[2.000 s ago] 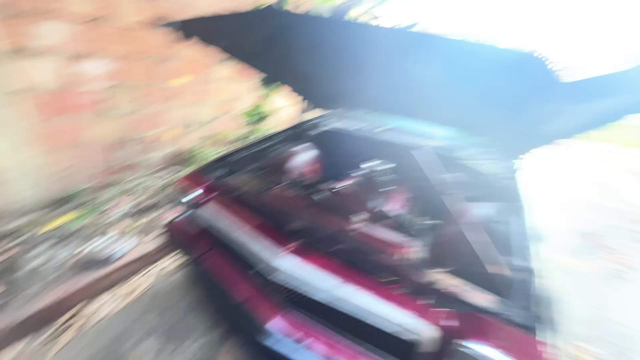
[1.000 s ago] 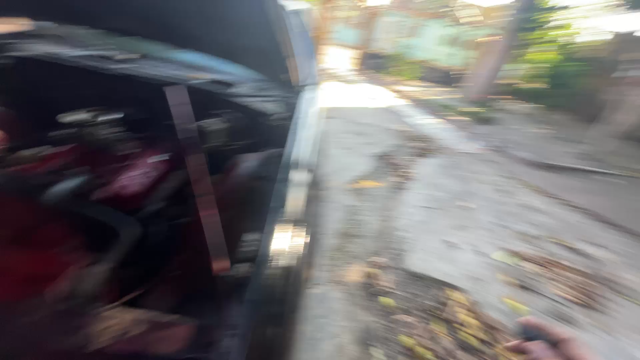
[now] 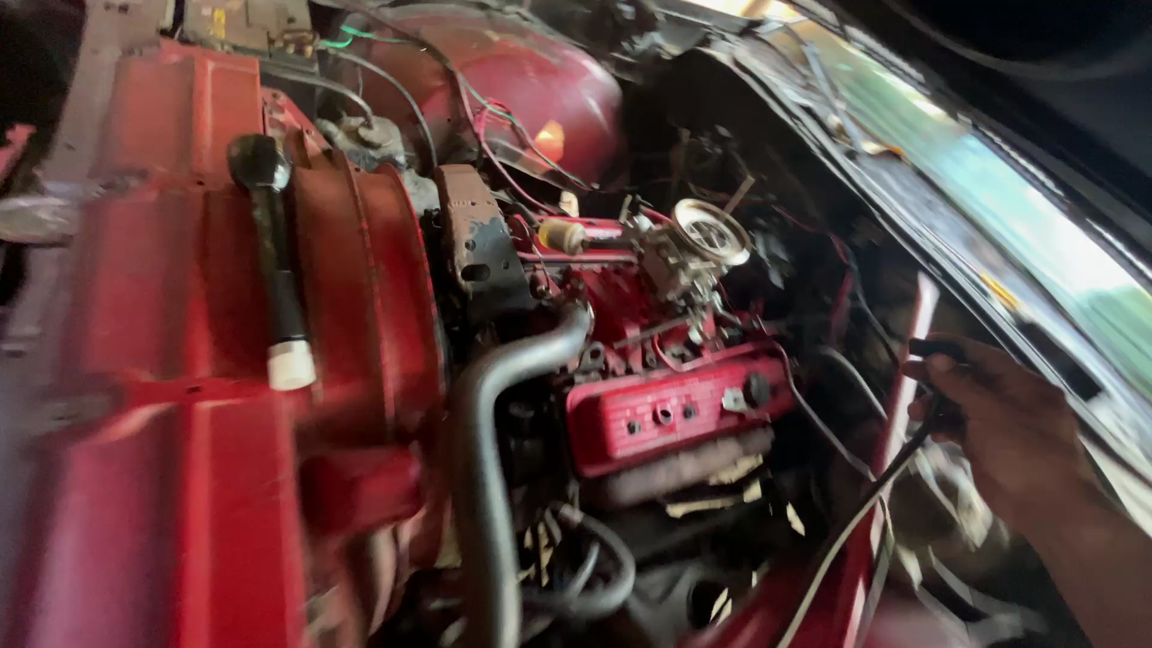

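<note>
At the right edge of the engine bay, my right hand (image 3: pixel 999 423) is closed on a dark cable or hose end (image 3: pixel 936 351), from which a thin line runs down and left. It is beside a red metal brace (image 3: pixel 903 387). Left of it lies the engine with a red valve cover (image 3: pixel 675 405) and a carburetor (image 3: pixel 697 243) on top. A curved grey radiator hose (image 3: pixel 486 423) passes in front. A flashlight-like black tool with a white end (image 3: pixel 283 279) rests on the red radiator support (image 3: pixel 238 432). My left hand is out of view.
The raised hood (image 3: pixel 1062 45) hangs over the upper right, above the windshield (image 3: pixel 1044 207). A battery (image 3: pixel 243 22) sits at the top left, near green wires (image 3: pixel 346 38). The rounded red inner fender (image 3: pixel 531 90) forms the far side. Loose wires cross the bay.
The view has swung from the car's side and the ground beside it to deep over the engine bay. My right hand, blurred at the lower edge earlier, is now inside the bay.
</note>
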